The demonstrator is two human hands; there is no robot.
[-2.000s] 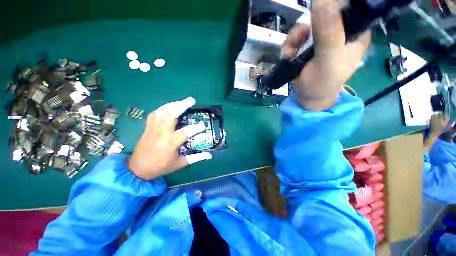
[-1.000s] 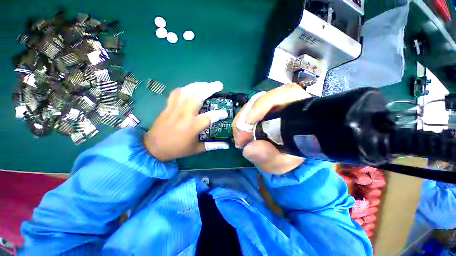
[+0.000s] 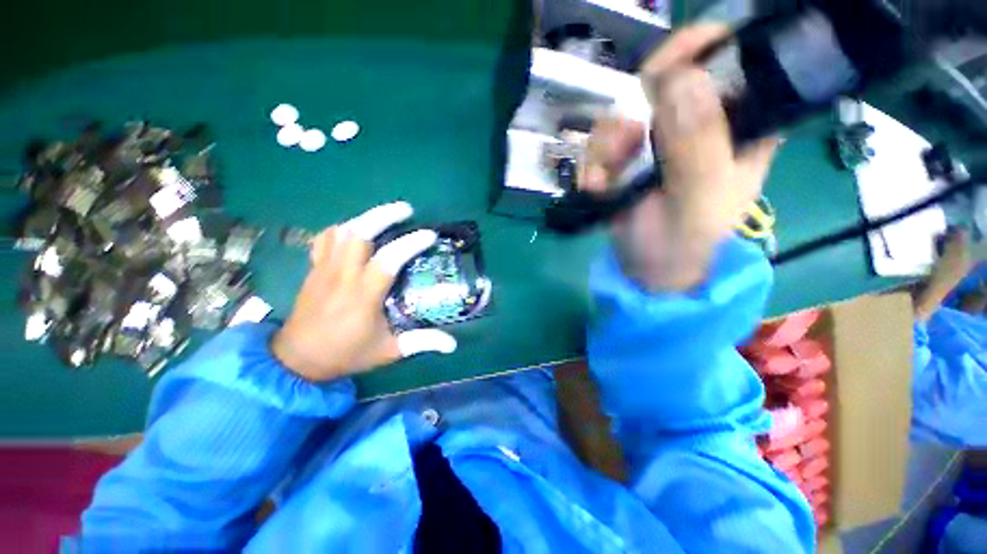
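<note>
The black housing (image 3: 482, 294) lies on the green mat in front of me, with the green circuit board (image 3: 435, 284) inside it. My left hand (image 3: 341, 298), with white finger cots, holds the housing at its left side, thumb at the near edge and fingers at the far edge. My right hand (image 3: 693, 162) is blurred and grips the black electric screwdriver (image 3: 795, 76). The thin front end of the tool points down and left, beside the front of the white-and-black screw feeder (image 3: 590, 84). Its tip is blurred.
A pile of ribbed metal pieces (image 3: 141, 254) lies at the left. Several white discs (image 3: 312, 140) lie on the mat. A cardboard box (image 3: 874, 406) with red-pink packs (image 3: 799, 406) stands at the lower right. Yellow handles (image 3: 758, 220) and another person's sleeve (image 3: 952, 357) show at the right.
Since one second ago, my right hand and the screwdriver have moved from the housing up and right to the feeder. My left hand has stayed at the housing. The camera view has shifted.
</note>
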